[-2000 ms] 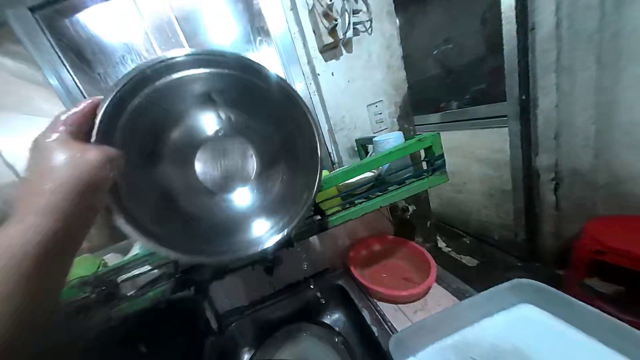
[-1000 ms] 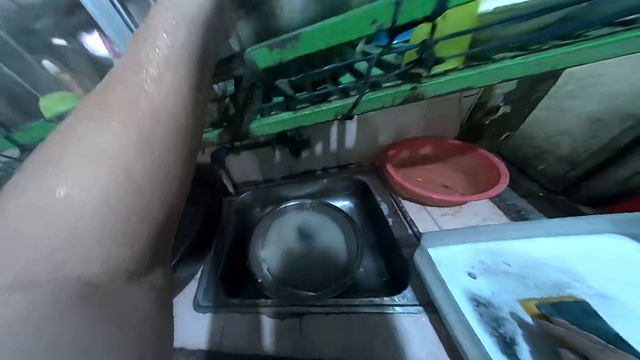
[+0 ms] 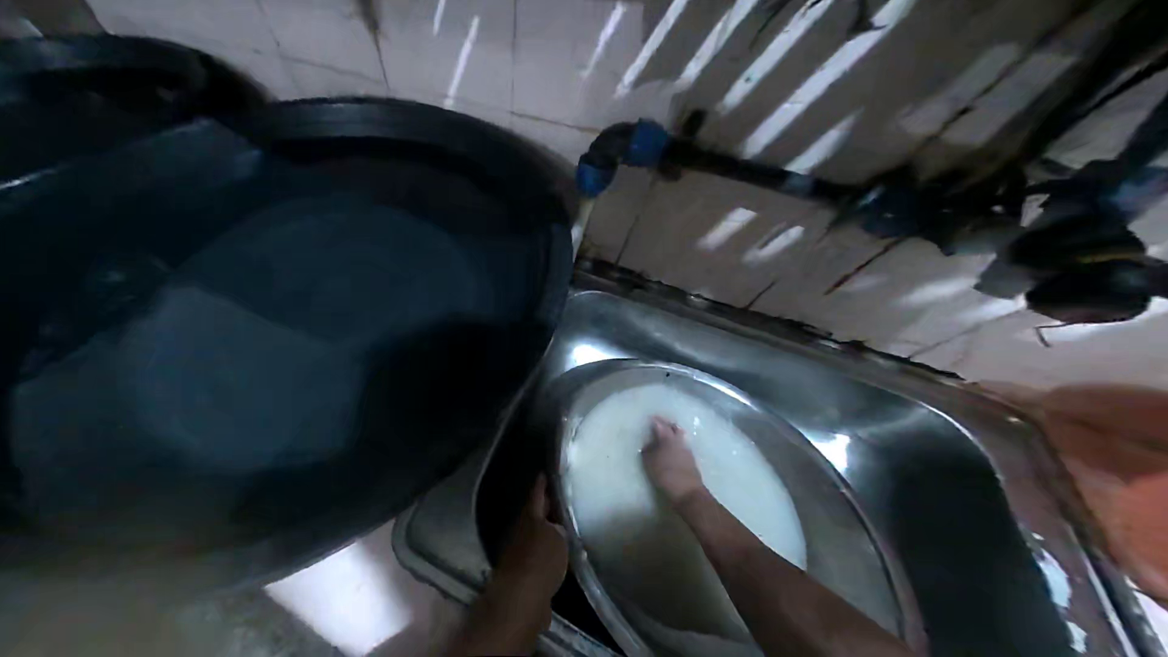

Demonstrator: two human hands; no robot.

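Observation:
A round metal bowl [image 3: 858, 538] of cloudy whitish water [image 3: 730, 465] sits tilted in the stainless steel sink [image 3: 757, 338]. My right hand [image 3: 671, 456] reaches into the bowl, partly under the cloudy water; whether its fingers hold anything is hidden. At the bowl's left rim is my left hand [image 3: 538, 538], its fingers at the outer side of the rim. How far they close around the rim is too dark to tell.
A large black tub [image 3: 547, 246] of water stands left of the sink, with another dark container [image 3: 109, 55] behind it. Pipes with a blue fitting [image 3: 648, 143] run along the tiled wall [image 3: 456, 55]. A reddish basin [image 3: 1113, 456] is at the right.
The view has swung down and left onto the sink and black tub. My left hand, which held up a metal bowl two seconds ago, is now beside the bowl in the sink. My right hand has left the sponge.

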